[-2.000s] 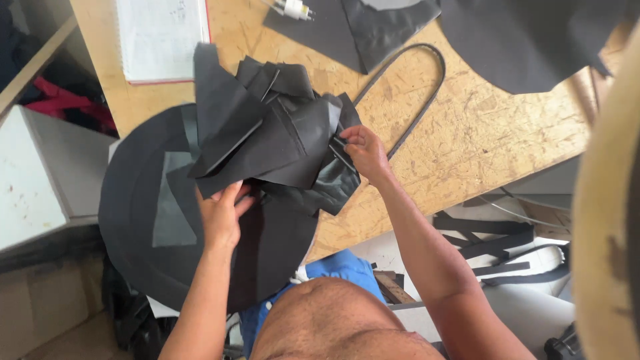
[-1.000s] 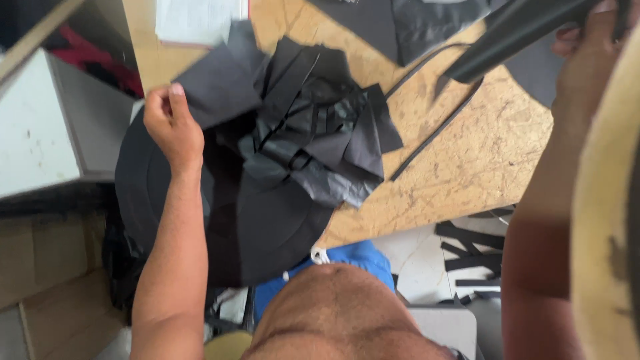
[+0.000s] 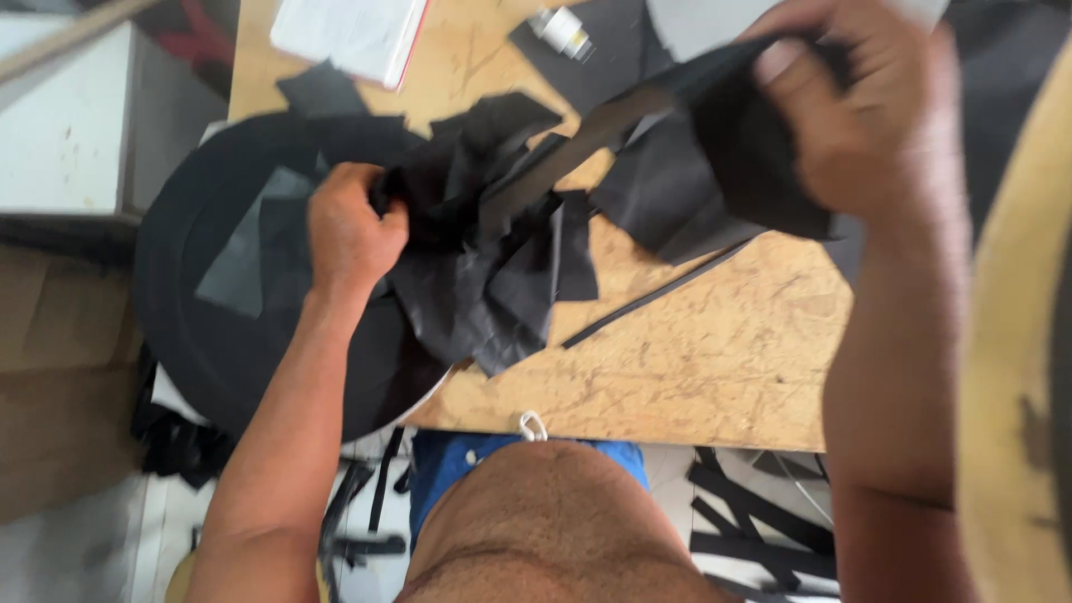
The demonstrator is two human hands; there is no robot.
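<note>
A heap of black sheet-material scraps [image 3: 494,276] lies partly on a large round black panel [image 3: 226,360] and partly on the wooden table. My left hand [image 3: 356,230] is closed on the heap's left side, its fingertips hidden among the dark pieces. Raised at the upper right, my right hand [image 3: 854,109] grips a black sheet piece [image 3: 754,151] between thumb and fingers. A strip runs from near that piece down left toward the heap; where it ends is unclear.
A notebook [image 3: 347,38] and a small white bottle [image 3: 563,33] are at the table's far side. A thin black strip [image 3: 657,293] lies on the wooden table [image 3: 695,377]. A white box [image 3: 67,126] stands left; black strips [image 3: 762,544] lie below the table's edge.
My left hand has moved from a flat piece at the heap's upper left into the heap. My right hand, at the far upper right one second ago, is now nearer the heap.
</note>
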